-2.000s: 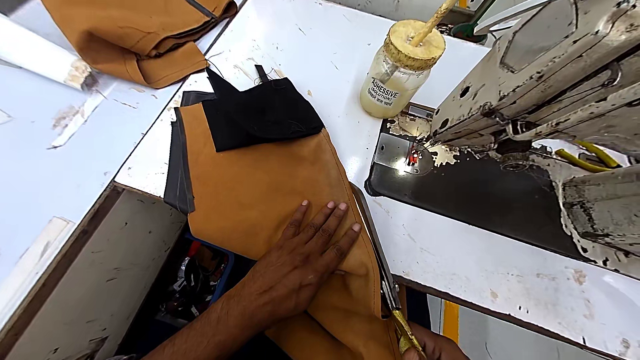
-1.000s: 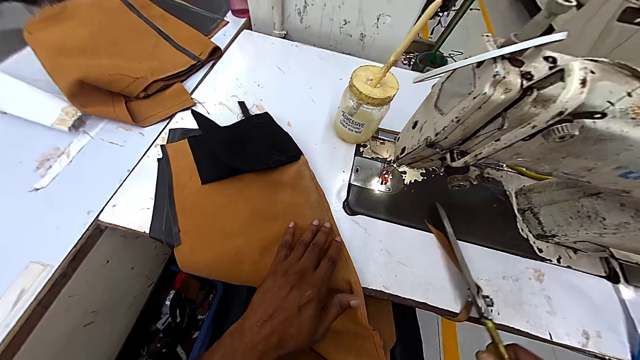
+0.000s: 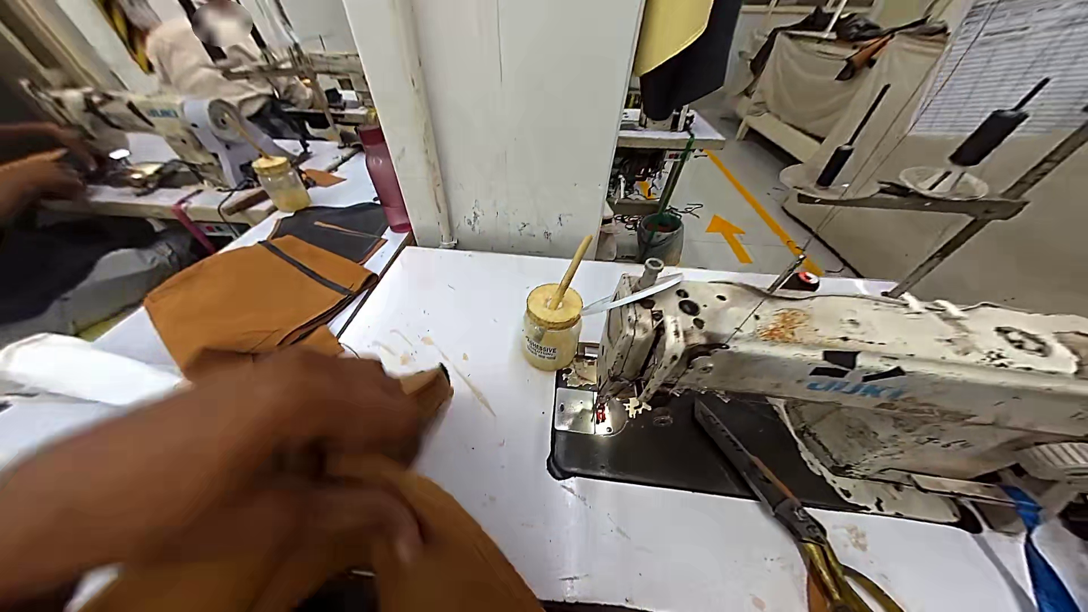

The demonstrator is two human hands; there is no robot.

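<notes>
My left hand [image 3: 323, 408], blurred, reaches in from the left and grips a tan leather-like panel [image 3: 459, 527], whose raised end shows past its fingers. Just below is another blurred hand shape on the same panel; I cannot tell whether it is my right hand or part of the left. Large scissors [image 3: 799, 518] with brass-coloured handles lie across the sewing machine's black bed and the white table, a tan strip beneath them. A JUKI sewing machine [image 3: 833, 365] stands at right, its needle area uncovered. The black piece is largely hidden.
A glass adhesive jar [image 3: 552, 331] with a stick in its lid stands left of the machine head. Folded tan pieces [image 3: 255, 289] lie on the adjoining table, near a pink bottle [image 3: 385, 178]. A person sits at another machine on the left; a white pillar [image 3: 518, 110] rises behind.
The scissors, held at the bottom right a second ago, now lie released on the machine and table. My left hand, earlier flat on the tan panel, has lifted part of it. The view has tilted up.
</notes>
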